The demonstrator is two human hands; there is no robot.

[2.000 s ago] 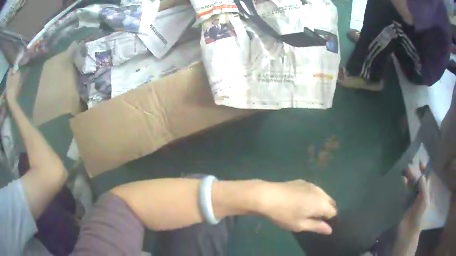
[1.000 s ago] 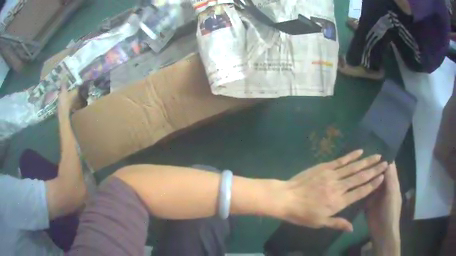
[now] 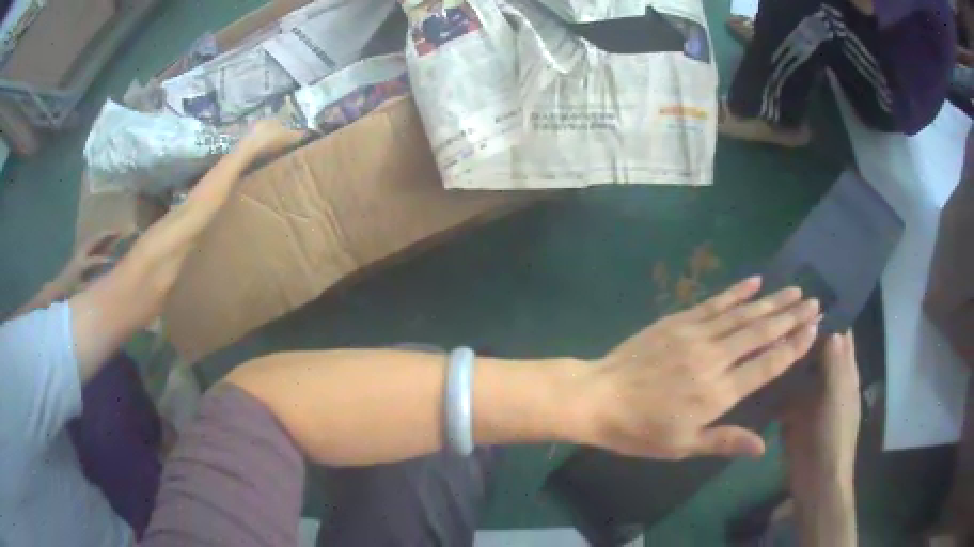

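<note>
A long, thin black panel point(image 3: 854, 240) slants from upper right to lower left over the green floor, with a cut-out window near its upper end. My left hand point(image 3: 705, 374), with a pale bracelet at the wrist, lies flat over the panel, palm down, fingers stretched and slightly apart. My right hand point(image 3: 828, 417) is at the panel's right side, fingers pointing up, and holds it; its palm and thumb are hidden. The fingertips of both hands are close together just below the window. The panel's middle is largely hidden by my hands.
A cardboard carton point(image 3: 310, 224) with newspaper stands at the left; printed newspaper point(image 3: 630, 139) drapes over its right end. Another person's arms point(image 3: 182, 235) reach to the carton. A person in striped trousers point(image 3: 806, 64) is at upper right. Orange-brown scraps point(image 3: 687, 276) and a white sheet point(image 3: 918, 321) lie on the floor.
My left hand was curled over the panel, then opened flat beside my right hand; it has since shifted slightly up. The panel has turned and moved. The other person's arm moved right along the carton.
</note>
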